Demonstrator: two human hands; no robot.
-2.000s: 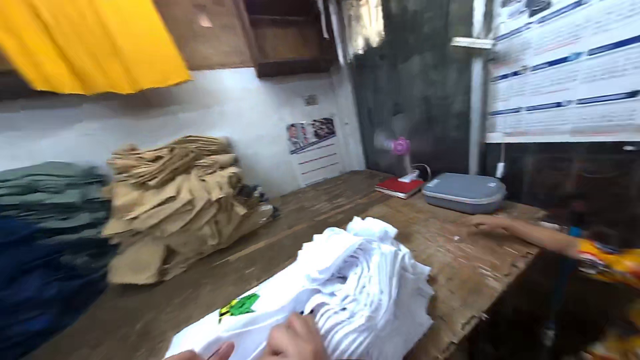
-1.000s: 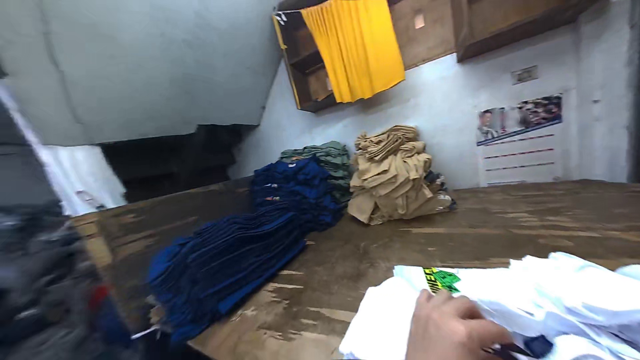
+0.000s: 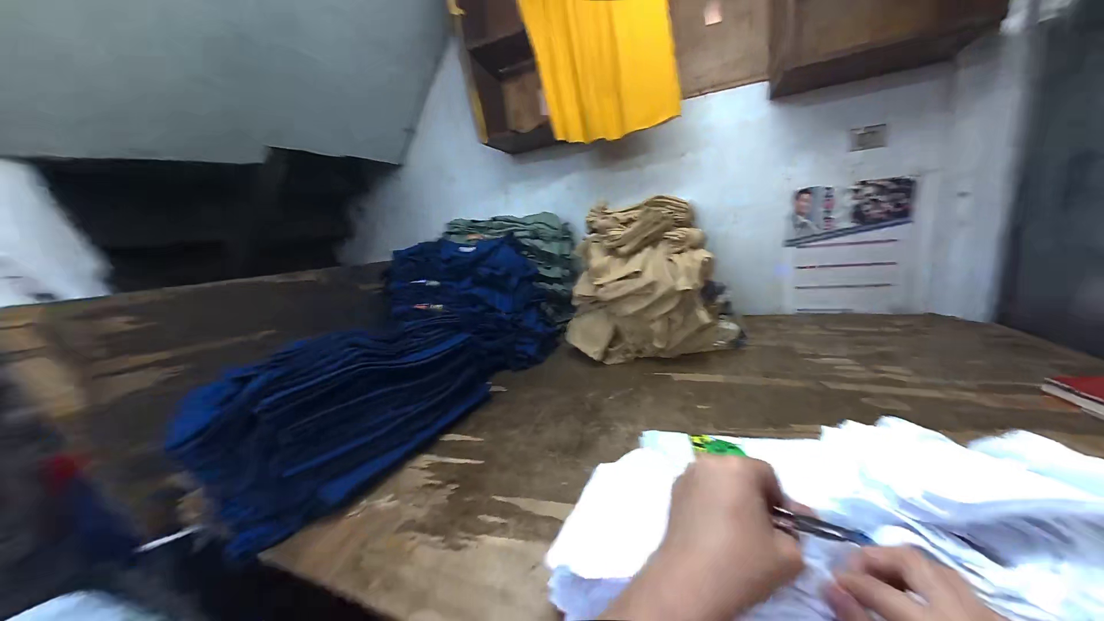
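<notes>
A pile of white garments [image 3: 931, 483] lies on the worn wooden table at lower right, a green and yellow print showing on its top piece. My left hand [image 3: 729, 526] is closed over that piece, just below the print. A slender metal tool with a dark bluish end [image 3: 824, 528] sticks out of this hand toward the right; its kind is unclear. My right hand [image 3: 906, 586] is at the bottom edge, low on the white cloth, with bent fingers. Blur hides whether it grips the fabric.
Dark blue garments [image 3: 345, 414] are stacked along the table's left part. Behind them stand green garments [image 3: 530, 250] and a tan garment pile [image 3: 642, 285]. A red book [image 3: 1082, 388] lies at the right edge. Yellow cloth [image 3: 604, 69] hangs from the wall shelves above the table [image 3: 483, 500].
The view has swung left since two seconds ago. My right hand now shows beside my left at the white cloth; one second ago only one hand was plainly visible.
</notes>
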